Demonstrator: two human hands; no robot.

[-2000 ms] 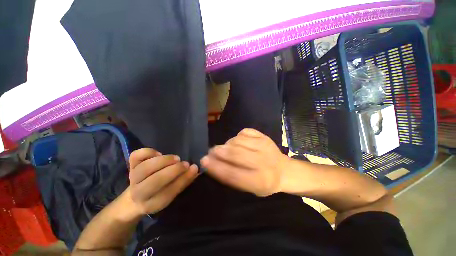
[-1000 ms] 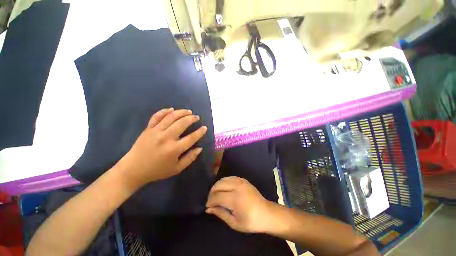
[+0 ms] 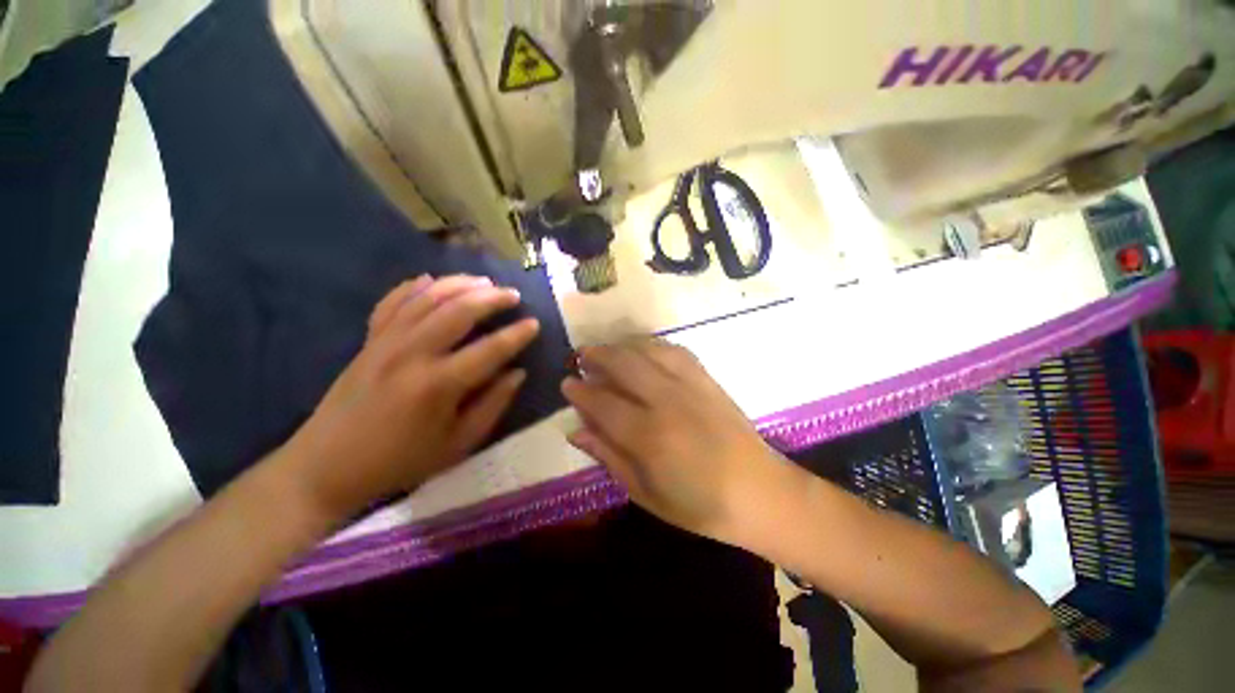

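A dark navy garment panel lies flat on the white machine table, its right edge under the presser foot of the cream sewing machine. My left hand rests on the panel with its fingers spread, just below and left of the foot. My right hand has its fingertips together at the panel's right edge, below the foot; the fingers seem to pinch the edge. The contact under the fingertips is hidden.
Black scissors lie on the machine bed right of the needle. Another dark panel lies at far left. A blue basket with clear plastic and a white box stands below right. A switch box sits at the table's right end.
The panel has moved up and away from my lap, further along the table beside the needle. My right hand has risen from the lap to the panel edge. The view has shifted towards the machine head.
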